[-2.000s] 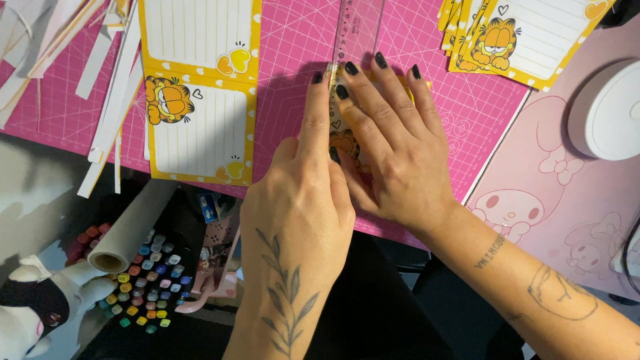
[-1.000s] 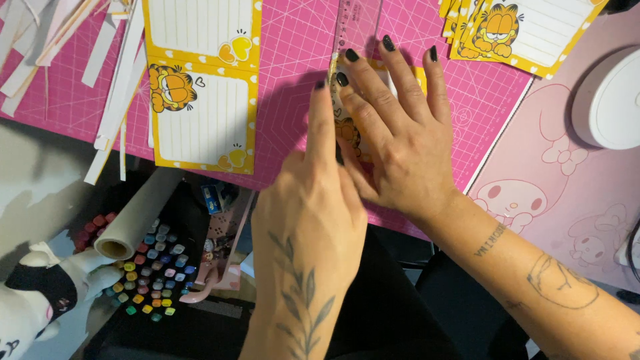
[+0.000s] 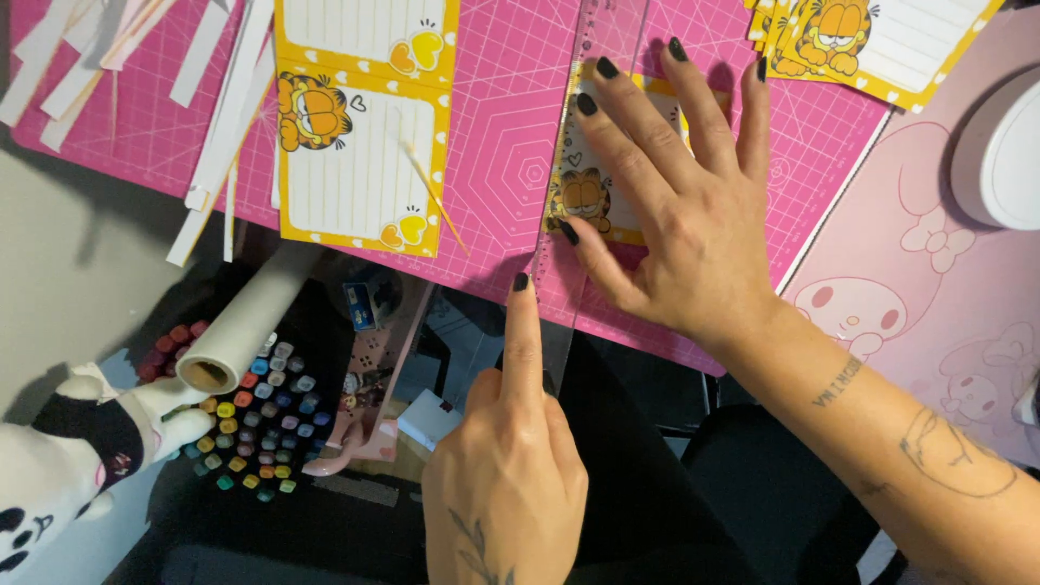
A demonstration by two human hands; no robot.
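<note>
My right hand (image 3: 691, 211) is spread palm down, pressing a transparent ruler (image 3: 613, 32) and a yellow-bordered note card (image 3: 630, 207) with an orange cartoon cat onto the pink cutting mat (image 3: 504, 89). The thumb and nearest fingers rest on the ruler, the others over the card. Below them my left hand (image 3: 512, 439) points its index finger up at the ruler's left edge, near the mat's front edge. Its other fingers are curled, and whether they hold something is hidden. Left of the ruler lies a lined sheet (image 3: 357, 187) of similar cards, with a thin yellow paper strip (image 3: 435, 195) across its right border.
Paper offcuts (image 3: 231, 106) hang over the mat's edge at upper left. A card stack (image 3: 894, 41) lies upper right, near a round white object (image 3: 1003, 150). Below the table are a paper roll (image 3: 244, 325), several markers (image 3: 260, 422) and a panda plush (image 3: 49, 471).
My left hand has moved down along the ruler toward my body. The thin yellow strip now lies on the lined sheet. My right hand stays on the ruler and card.
</note>
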